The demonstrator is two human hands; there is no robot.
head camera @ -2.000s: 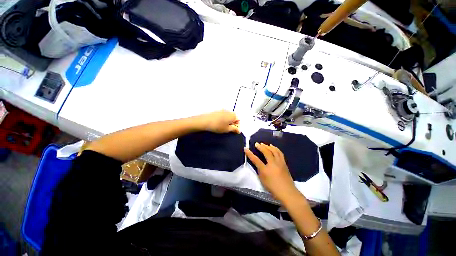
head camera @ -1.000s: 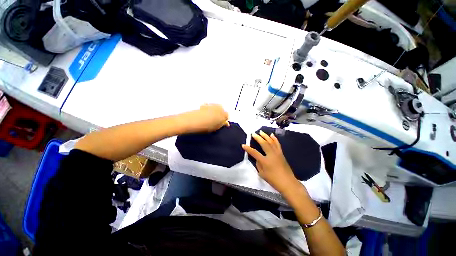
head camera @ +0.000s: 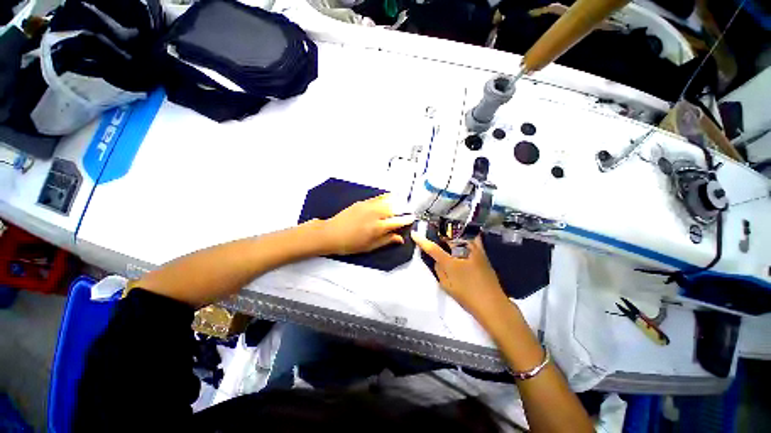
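Note:
A dark octagonal panel [head camera: 325, 201] lies on white fabric [head camera: 338, 292] left of the needle area. A second dark panel [head camera: 526, 269] lies on the same fabric, partly under the sewing machine head [head camera: 609, 203]. My left hand [head camera: 365, 227] lies flat on the left panel, fingertips pointing at the presser foot. My right hand [head camera: 461, 269] lies on the right panel, its thumb and fingers around the presser foot [head camera: 444, 227]. The fingertips of both hands nearly meet there. The needle point cannot be made out.
A stack of dark octagonal panels [head camera: 237, 42] and a black-and-white bundle [head camera: 80, 93] lie at the upper left. Thread snips [head camera: 644, 323] lie to the right. A blue crate [head camera: 76, 347] and a red crate [head camera: 34, 262] stand below left. A yellow-brown rod [head camera: 571, 35] sticks out above the machine.
The white fabric and panels have moved up towards the needle. My left hand has come down onto the left panel, and my right hand has moved closer to the presser foot.

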